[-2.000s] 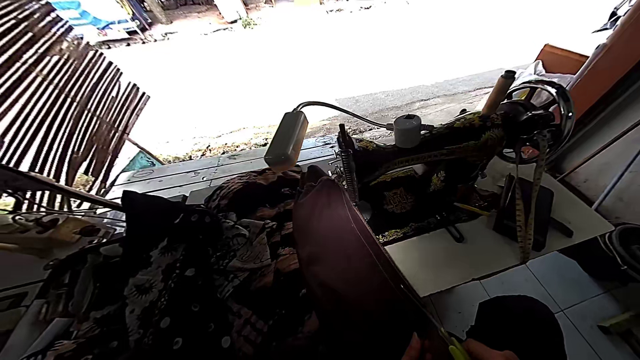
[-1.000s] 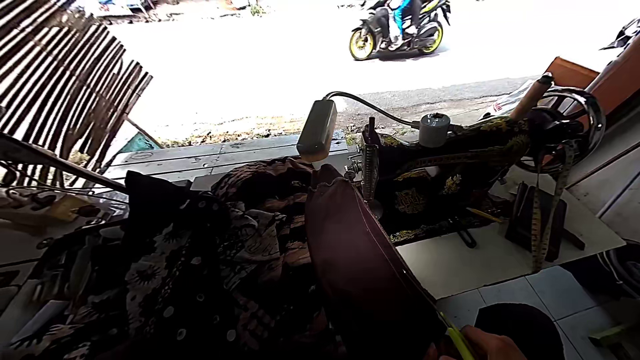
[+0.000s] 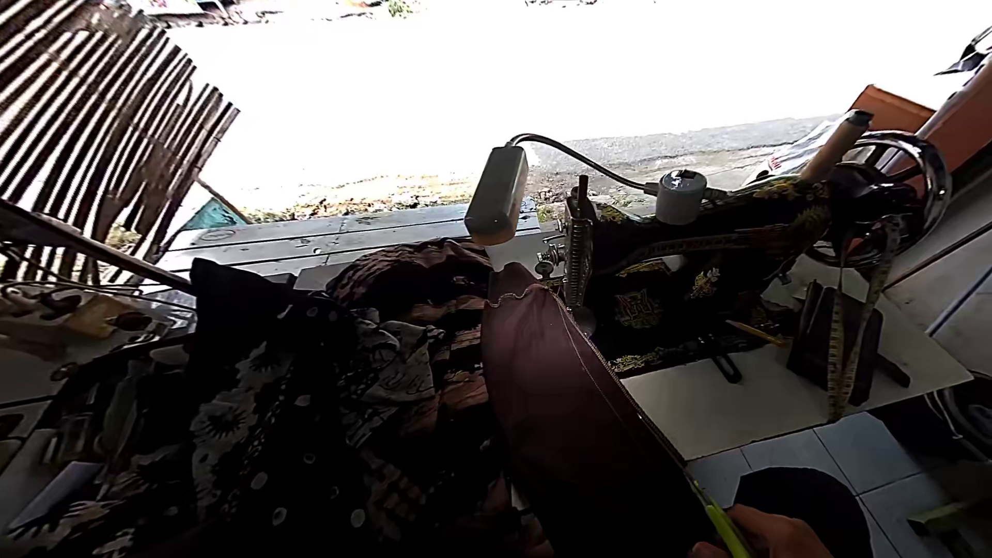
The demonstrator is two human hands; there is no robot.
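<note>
My right hand point(image 3: 775, 533) is at the bottom edge, closed around a yellow-green handled tool point(image 3: 725, 530) whose tip lies at the seam edge of the maroon fabric point(image 3: 542, 380). Another fingertip point(image 3: 704, 550) shows just left of the tool; I cannot tell whether it belongs to my left hand, the rest of which is hidden. The maroon fabric, stitched along its edge, runs up beside the needle end of a black sewing machine point(image 3: 697, 232). Dark patterned fabric point(image 3: 310, 418) is heaped on its left.
A lamp point(image 3: 497, 194) hangs on a bent cable over the machine. The handwheel point(image 3: 934, 186) is at right, with a measuring tape point(image 3: 837, 356) draped over a dark box near the white table's edge point(image 3: 736, 411). A slatted screen point(image 3: 101, 132) stands at left.
A motorcycle on the road, seen one second ago, is out of view. The hand with the yellow-green tool stays near the fabric's edge. The view shifts slightly.
</note>
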